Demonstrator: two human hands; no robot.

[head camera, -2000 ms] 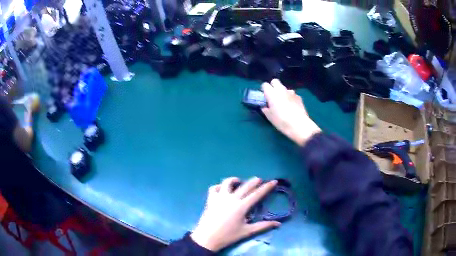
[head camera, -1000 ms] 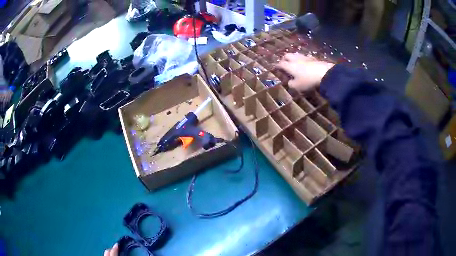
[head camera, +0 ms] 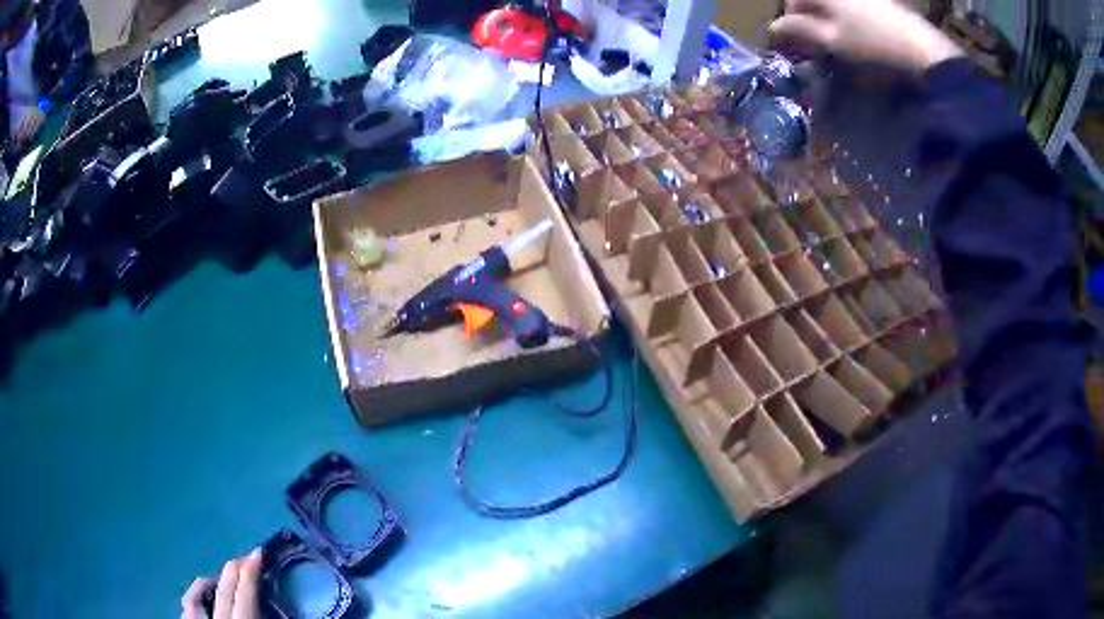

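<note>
Two empty black speaker housings with round holes lie on the green table at lower left. The upper one (head camera: 345, 510) lies loose; the lower one (head camera: 303, 583) is cut off by the bottom edge. My left hand (head camera: 230, 590), mostly out of the picture, has its fingertips on the lower housing's left edge. My right hand (head camera: 854, 30) is raised at the top edge over the far end of the driver carton (head camera: 714, 478). Two round, silvery speaker drivers (head camera: 775, 127) hang just below its fingers, seemingly by their wires, which are blurred.
A cardboard divider grid (head camera: 757, 399) fills the carton, with drivers in some cells. Left of it, the glue gun tray (head camera: 472, 393) holds the hot glue gun (head camera: 466, 296). Its cord (head camera: 533, 508) loops on the table. Black housings (head camera: 182, 181) and a clear bag (head camera: 442, 91) lie beyond.
The view has swung right from the table to the tray and carton. My right hand has moved from the divider cells up and away, with drivers now below it.
</note>
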